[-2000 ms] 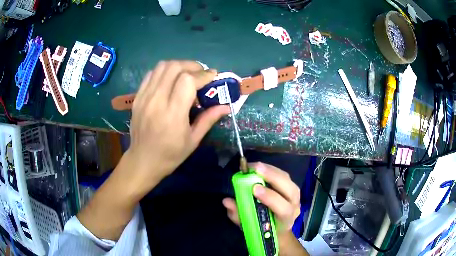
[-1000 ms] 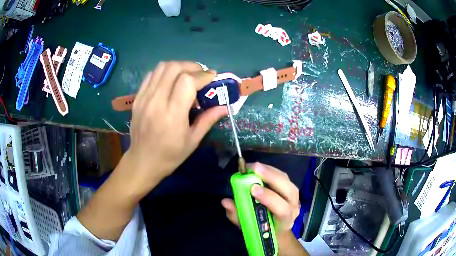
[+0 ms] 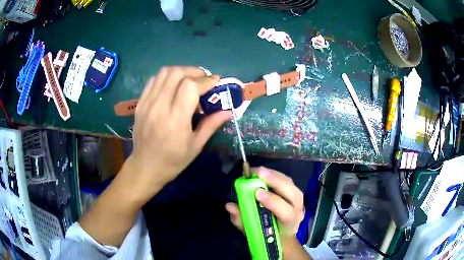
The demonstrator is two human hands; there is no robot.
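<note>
My left hand [image 3: 170,114] holds a smartwatch [image 3: 222,99] with its labelled dark back up, at the bench's front edge. Its brown strap [image 3: 259,89] reaches out to both sides of the hand. My right hand [image 3: 279,200] grips a green electric screwdriver [image 3: 253,203] below the bench edge. The screwdriver's long thin shaft [image 3: 239,134] points up, and its tip is over the watch back. Whether the tip sits in a screw cannot be told. My left fingers and palm hide part of the watch and strap.
A blue watch body [image 3: 101,69], white paper slip [image 3: 79,74] and straps [image 3: 55,86] lie left. Stickers [image 3: 276,37] lie behind. A screw dish [image 3: 400,40], thin rod [image 3: 360,111] and orange-yellow screwdriver [image 3: 392,104] are right. White trays [image 3: 14,183] stand below left.
The view has shifted very slightly. The screwdriver's tip moved a little left on the watch back between the first two frames. Both hands keep their grip.
</note>
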